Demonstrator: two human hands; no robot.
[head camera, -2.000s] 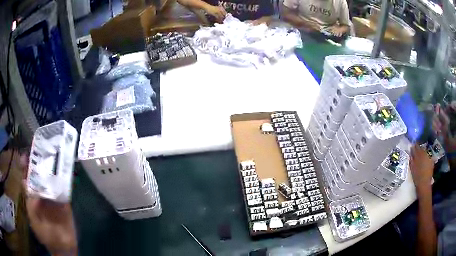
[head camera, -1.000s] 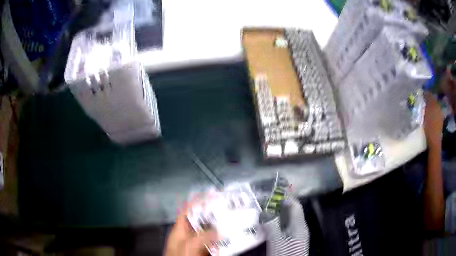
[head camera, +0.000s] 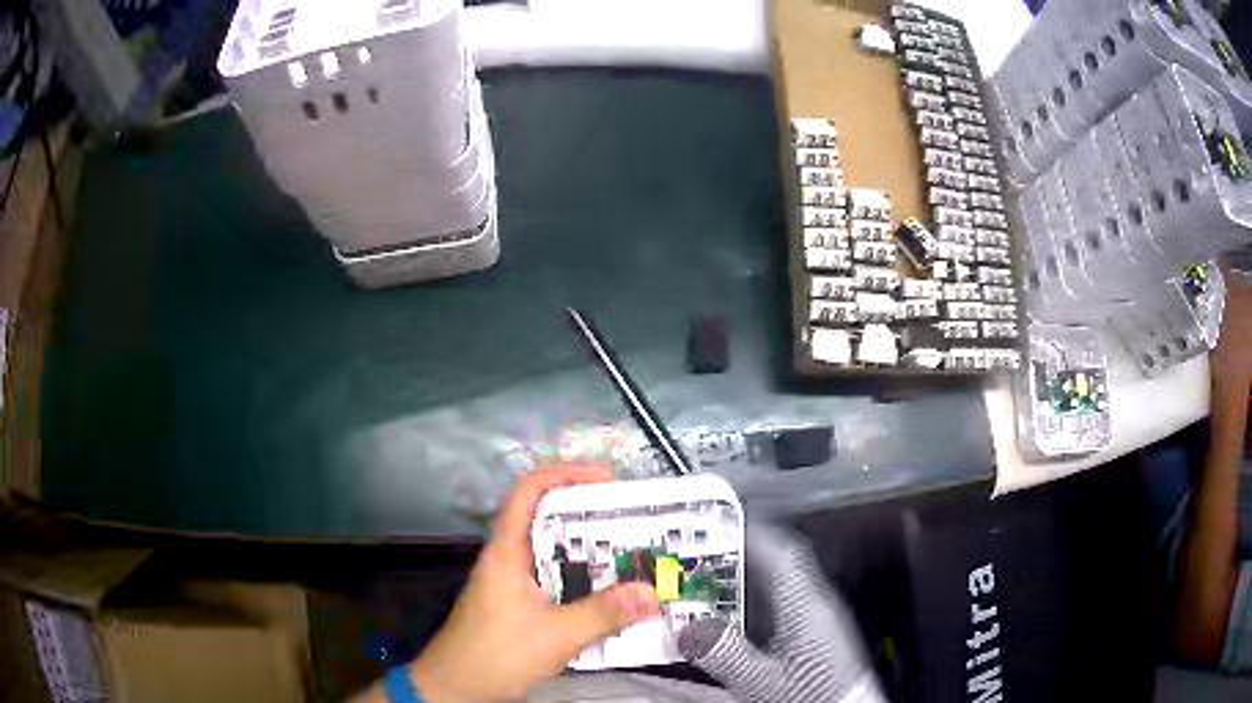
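My left hand (head camera: 515, 604), bare with a blue wristband, grips a white housing shell (head camera: 639, 497) at the bottom centre, its thumb inside. A green circuit board (head camera: 700, 588) with a yellow transformer lies inside the shell. My right hand (head camera: 796, 632), in a striped grey-white glove, is at the shell's right side with its fingertips at the board; it is partly blurred. A slim dark stick (head camera: 629, 390) lies on the bench just behind the shell.
Stacked white housings (head camera: 378, 144) stand at left. A cardboard tray (head camera: 851, 83) of small white blocks is at right, beside tall stacks of filled housings (head camera: 1133, 179). Small black blocks (head camera: 709, 345) lie on the bench. A black Mitra bin (head camera: 947, 604) is at lower right, cartons (head camera: 206, 646) lower left.
My left hand has brought the shell from the far left to the bottom centre. My gloved right hand has come in, and the board it held is now inside the shell. The view has tilted down.
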